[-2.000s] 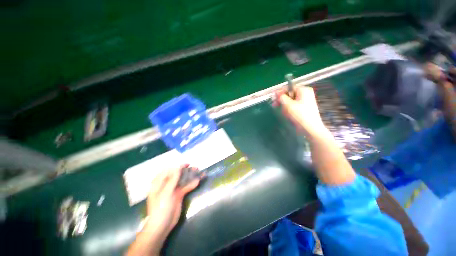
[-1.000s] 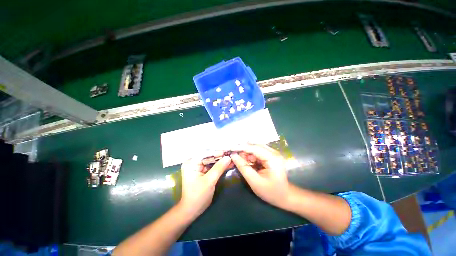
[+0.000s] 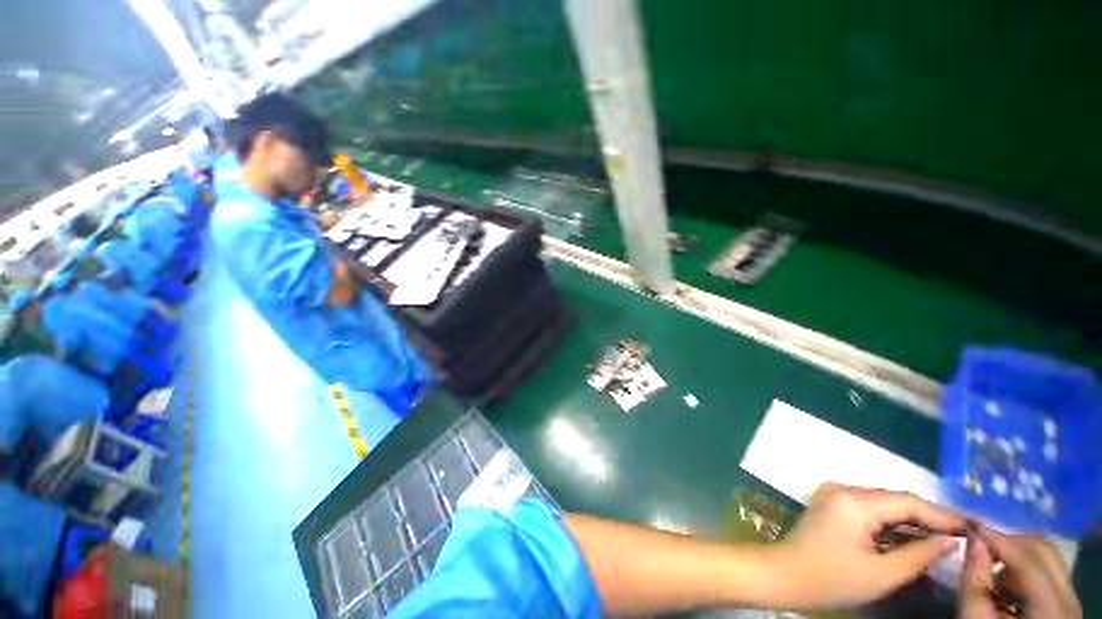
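My left hand (image 3: 864, 550) is at the lower right, its fingers closed on a small dark circuit board assembly (image 3: 900, 534). My right hand (image 3: 1025, 578) meets it at the fingertips, partly cut off by the bottom edge. A dark bit also shows at its fingers; I cannot tell if it is the same piece. A small whitish spot shows between the hands. The blue bin (image 3: 1021, 435) with small white pieces stands just beyond them. A white sheet (image 3: 834, 457) and amber tape pieces (image 3: 759, 514) lie by my left hand.
A board pile (image 3: 626, 375) lies on the green mat left of the sheet. A pale post (image 3: 631, 157) rises from the conveyor rail; a carrier (image 3: 752, 252) lies on the belt. A black tray stack (image 3: 489, 308) and a compartment tray (image 3: 405, 520) are at left, with a person in blue behind.
The view has swung left, so the hands and bin now sit at the lower right, and the tray stack and workers show. The hands remain together at the small assembly.
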